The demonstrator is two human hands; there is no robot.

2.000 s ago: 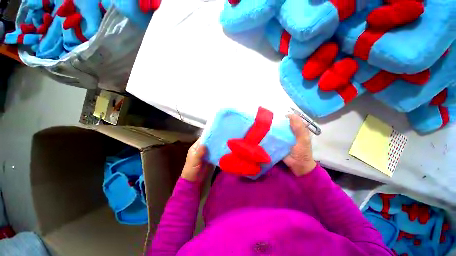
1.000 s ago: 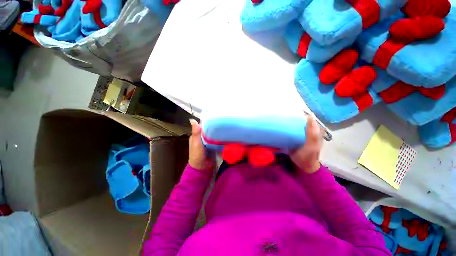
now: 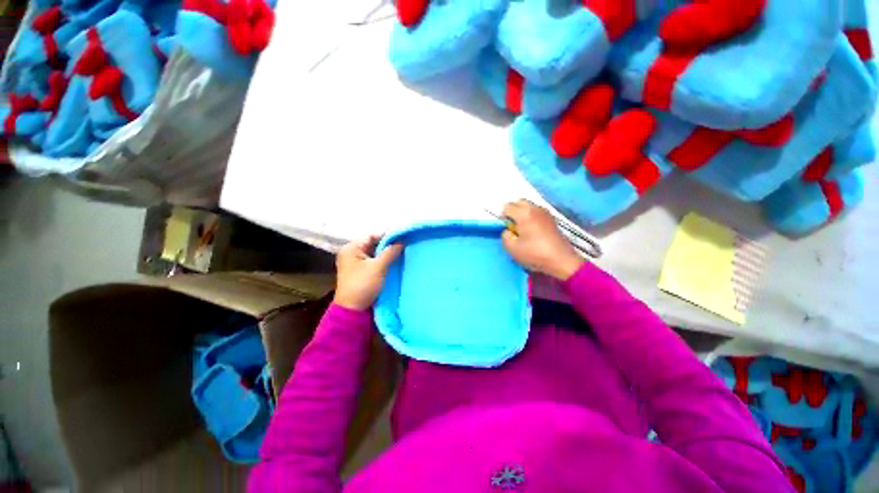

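A light blue plush lid [image 3: 455,294] is held over the lap at the table edge, its plain hollow inner face up and raised rim all round. My left hand [image 3: 364,273] grips its upper left rim, thumb on top. My right hand [image 3: 536,240] grips its upper right corner. A small yellowish bit shows at the right fingertips; I cannot tell what it is. Silvery snips [image 3: 580,237] lie on the table just beyond the right hand. The bow side faces down and is hidden.
Blue lids with red bows [image 3: 602,144] are heaped on the white table [image 3: 318,125]. A yellow pad [image 3: 702,265] lies right, beside a dotted sheet. A full sack [image 3: 183,144] stands upper left, an open cardboard box [image 3: 116,385] lower left. More lids [image 3: 810,409] sit lower right.
The lid has been turned over from its bow side to its hollow inner side. Both hands still hold it, now by the upper rim. The camera view has shifted.
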